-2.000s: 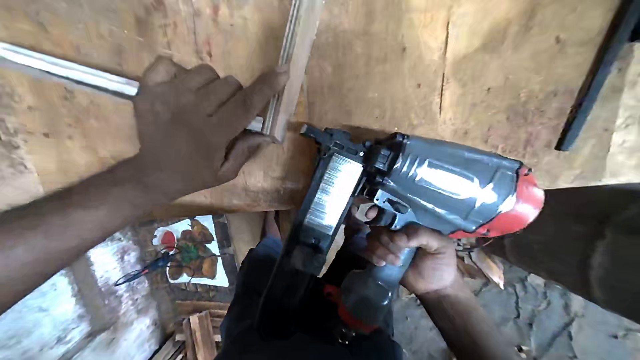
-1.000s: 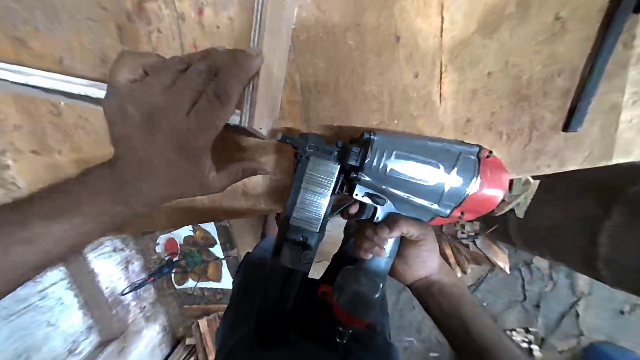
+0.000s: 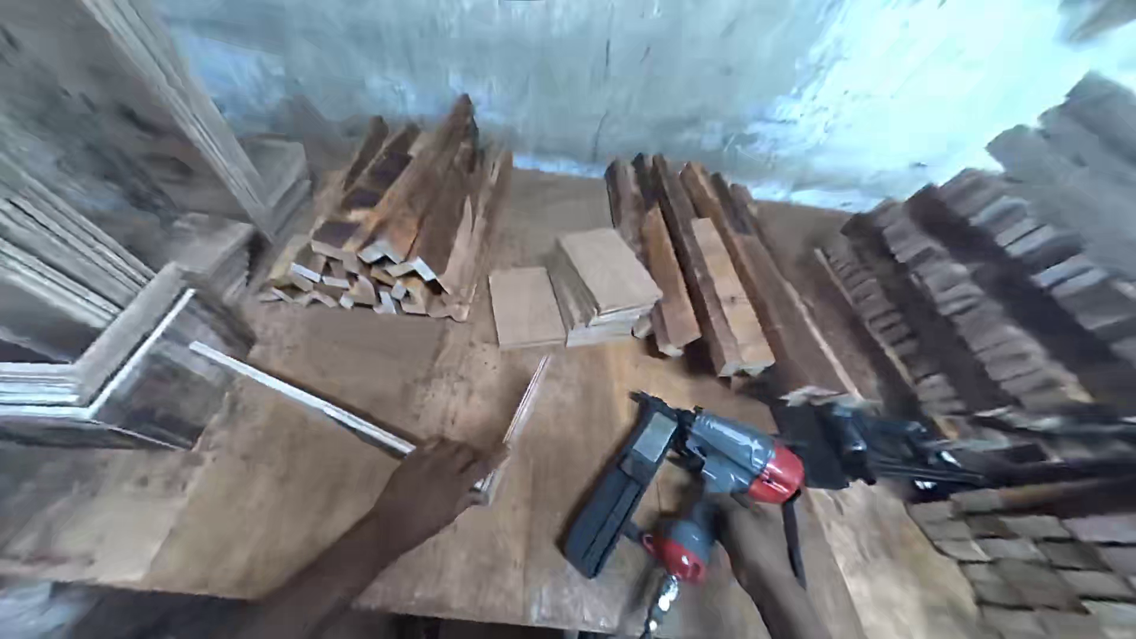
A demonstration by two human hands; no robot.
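Observation:
My left hand (image 3: pixel 439 479) rests over the corner where a long thin wooden strip (image 3: pixel 302 398) and a shorter strip (image 3: pixel 525 404) come together on the plywood table (image 3: pixel 355 541). Its fingers lie on both pieces. At the right, my right hand (image 3: pixel 741 524) is round the grip of a grey and red pneumatic nailer (image 3: pixel 732 453), which is over the table. The nailer's long dark magazine (image 3: pixel 612 506) slants down to the left, and its nose is to the right of the short strip, apart from it. An air hose fitting (image 3: pixel 661 599) hangs at the grip's end.
Behind the hands are a pile of wood offcuts (image 3: pixel 417 213), stacked plywood squares (image 3: pixel 608 271) and timber lengths (image 3: pixel 710 275). Stacked panels (image 3: pixel 115 346) stand at left. Many wood blocks (image 3: pixel 976 293) are piled at right, beside a black tool (image 3: pixel 887 444). A wall (image 3: pixel 568 89) closes the back.
The view has tilted up, bringing the wall and wood stacks into sight. The nailer, close beside the strips' corner before, is now farther from it. My left hand remains at the corner.

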